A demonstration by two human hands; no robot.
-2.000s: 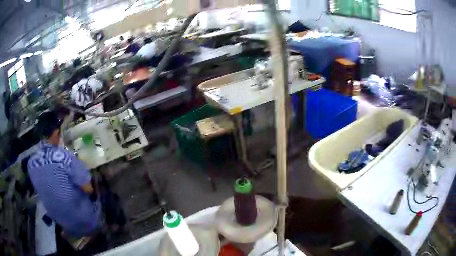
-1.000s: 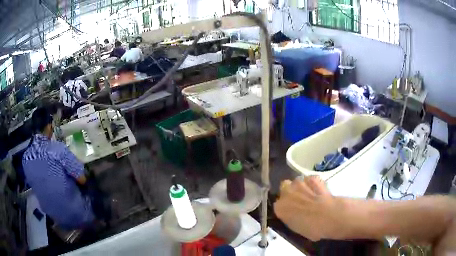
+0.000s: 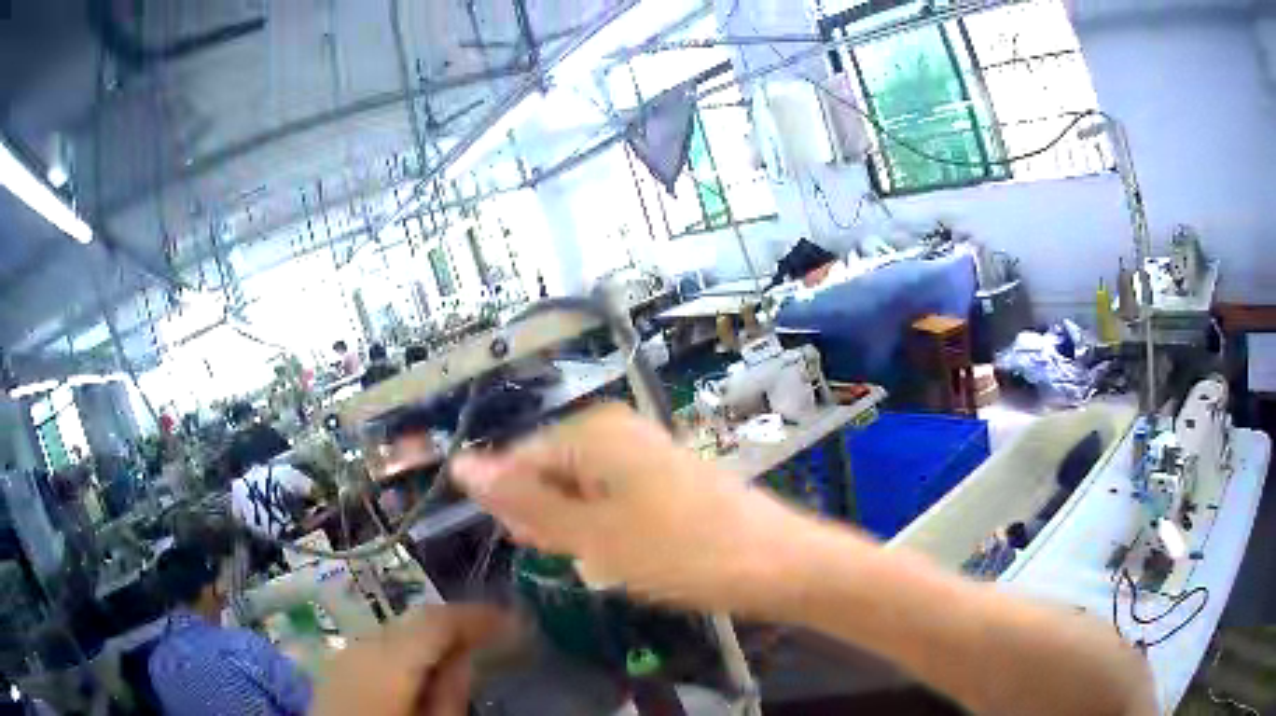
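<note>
My right hand (image 3: 595,497) is raised in the middle of the view, in front of the thread stand. Its fingers are bent together near the stand's pale top arm (image 3: 469,367); blur hides whether a thread is between them. My left hand (image 3: 406,664) is low, strongly blurred and cut off by the bottom edge; its grip cannot be made out. The dark thread cone with a green tip (image 3: 642,662) stands at the bottom, beside the stand's pole. The white cone is not visible.
A sewing machine (image 3: 1201,434) stands on a white table at the right, beside a cream trough (image 3: 1015,490) with dark cloth. A blue bin (image 3: 917,469) and another machine (image 3: 770,385) are beyond the stand. A person in a striped blue shirt (image 3: 224,669) sits lower left.
The view has tilted up, showing more ceiling and windows. My right hand has moved up and left to the stand's top arm. My left hand has come in at the bottom.
</note>
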